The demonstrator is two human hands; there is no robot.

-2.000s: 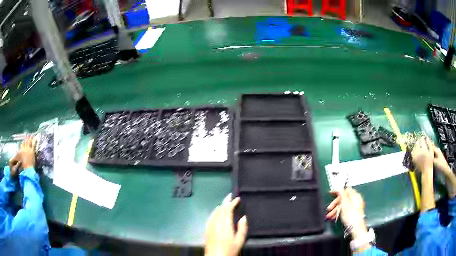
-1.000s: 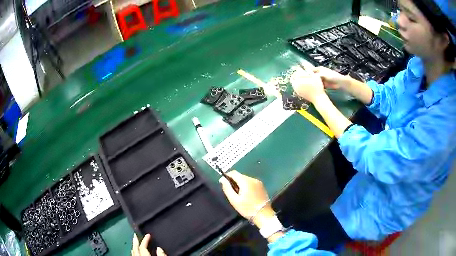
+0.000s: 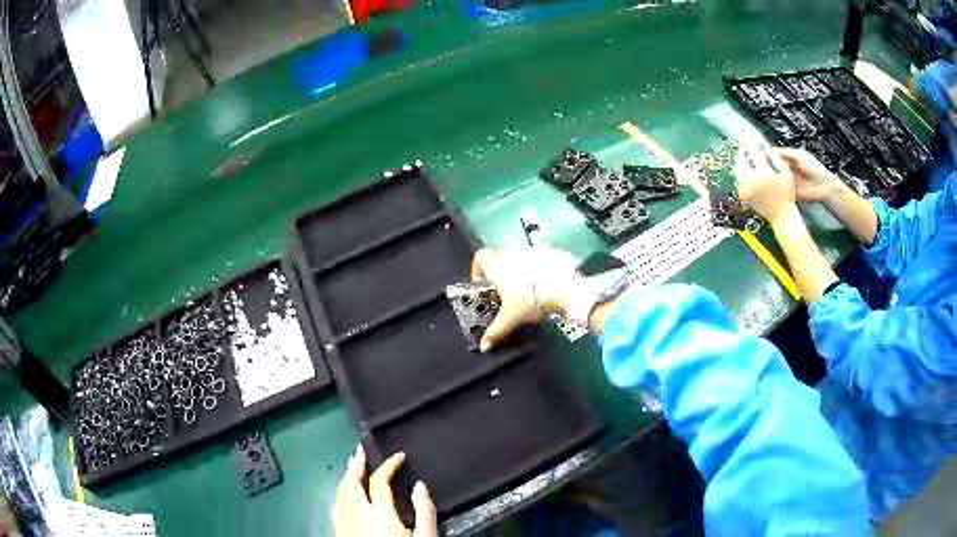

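Observation:
My right hand (image 3: 516, 294) reaches over the long black compartment tray (image 3: 404, 399), its fingers and thumb around the edge of a small black camera plate (image 3: 474, 314) with round holes. The plate is in the third compartment from the back; whether it is lifted cannot be told. My left hand (image 3: 384, 503) is at the tray's near left edge, partly cut off by the picture's bottom, fingers apart and holding nothing visible. A tiny white bit (image 3: 495, 392) lies in the nearest compartment. No tweezers can be made out in my right hand.
A parts tray (image 3: 199, 437) of rings and white bits stands left, a single black plate (image 3: 257, 462) in front of it. Right are piled black plates (image 3: 612, 195), a dotted white sheet (image 3: 677, 239), yellow tape (image 3: 771, 264), another worker's hands (image 3: 771, 184) and a full tray (image 3: 829, 131).
My right hand has moved left from the dotted sheet to the camera plate in the tray and taken hold of it. The dark tool seen in it earlier no longer shows. The view has shifted.

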